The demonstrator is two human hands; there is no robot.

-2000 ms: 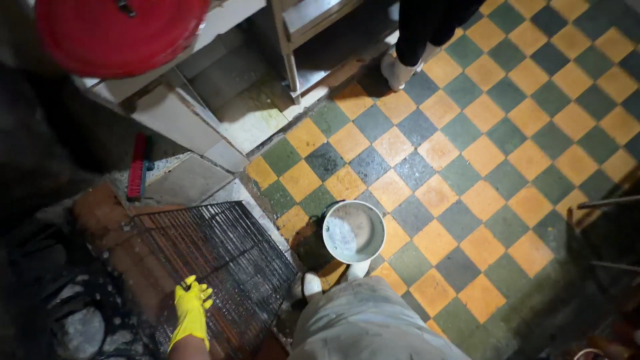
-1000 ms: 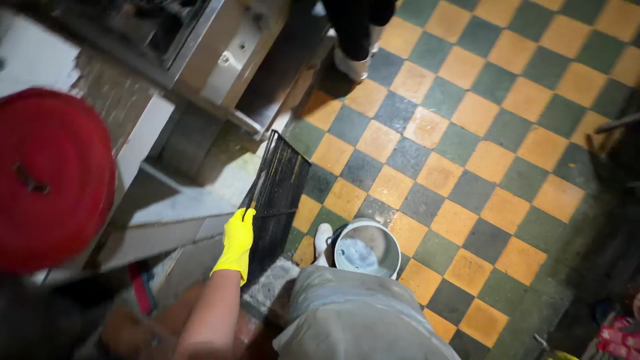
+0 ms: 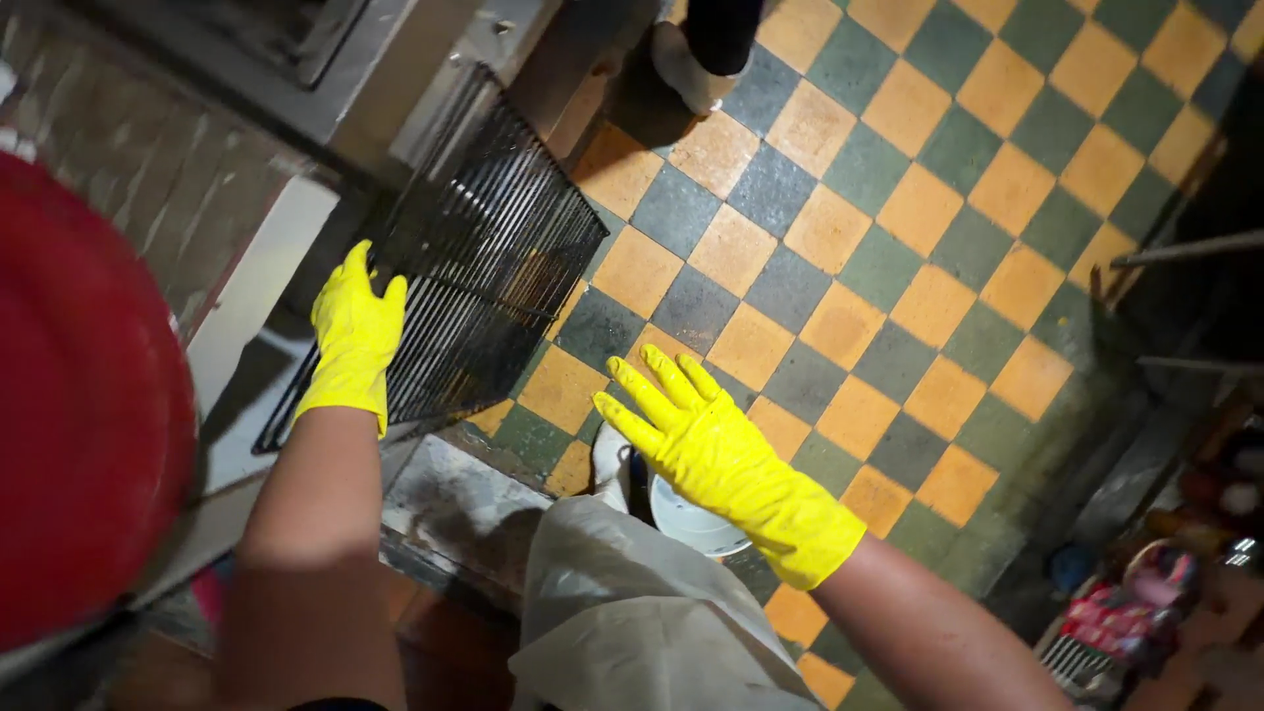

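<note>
My left hand (image 3: pixel 357 336), in a yellow rubber glove, is at the near left side of a dark metal wire rack (image 3: pixel 484 267), with the rack between its fingers and thumb as far as can be seen. The rack stands tilted beside the metal unit at the upper left. My right hand (image 3: pixel 691 434), gloved the same way, is spread over the tiled floor to the right of the rack and holds nothing. Partly hidden below it is a white bucket (image 3: pixel 691 523) on the floor.
A big round red lid (image 3: pixel 79 405) fills the left edge. Metal kitchen equipment (image 3: pixel 395 69) stands at the upper left. Another person's shoe (image 3: pixel 681 74) and dark trouser leg are at the top. Thin bars (image 3: pixel 1195 249) jut in at the right, above cluttered items (image 3: pixel 1106 622).
The rack has moved away from my body toward the metal unit, with my left hand at it. My right hand has come into view over the floor. The view has shifted.
</note>
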